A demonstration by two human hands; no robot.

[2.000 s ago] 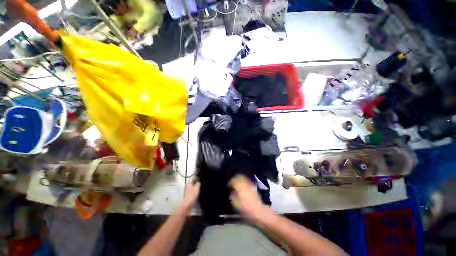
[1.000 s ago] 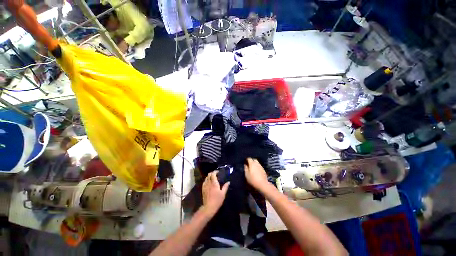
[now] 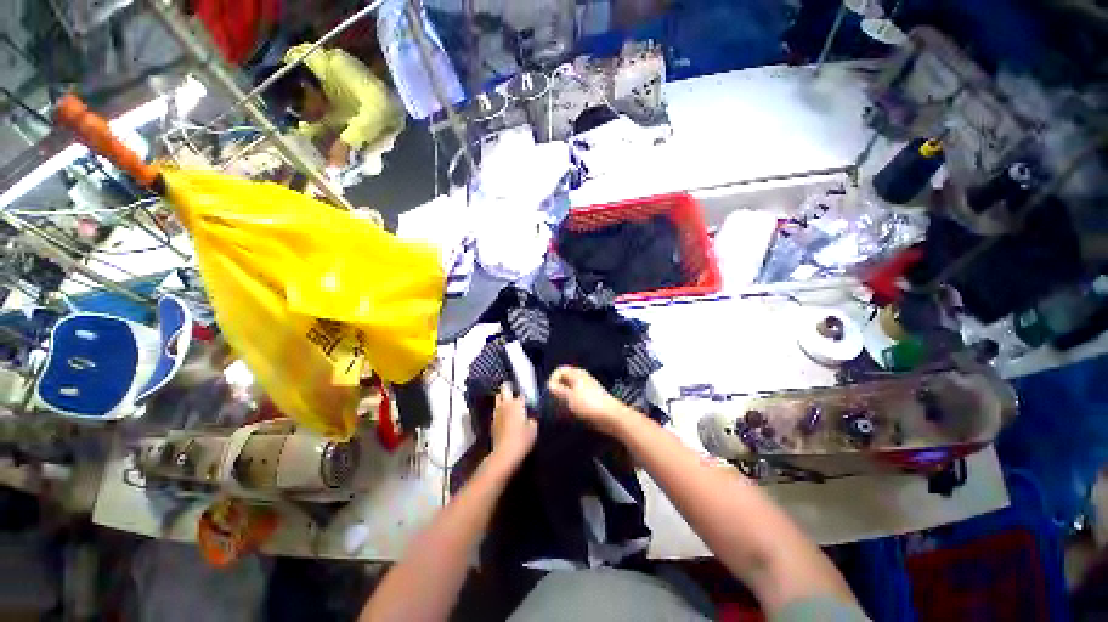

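Note:
A black garment heap (image 3: 581, 346) with black-and-white striped parts lies on the white table in front of me and hangs over its front edge towards my lap. My left hand (image 3: 513, 425) is on the left side of the heap, at the lower end of a small pale strip (image 3: 523, 369). Its fingers are blurred, so its grip is unclear. My right hand (image 3: 576, 395) is just right of it over the black cloth, fingers curled; I cannot tell if they pinch anything.
A red tray (image 3: 708, 249) with dark pieces stands behind the heap. A yellow bag (image 3: 322, 286) hangs at the left. Sewing machines lie left (image 3: 249, 458) and right (image 3: 851, 423). A person in yellow (image 3: 355, 103) sits at the far left. A blue crate is at the lower right (image 3: 1039, 535).
My left hand has moved from lying spread on the cloth to the pale strip, which now shows upright. My right hand has lifted slightly and moved left, its fingers curling.

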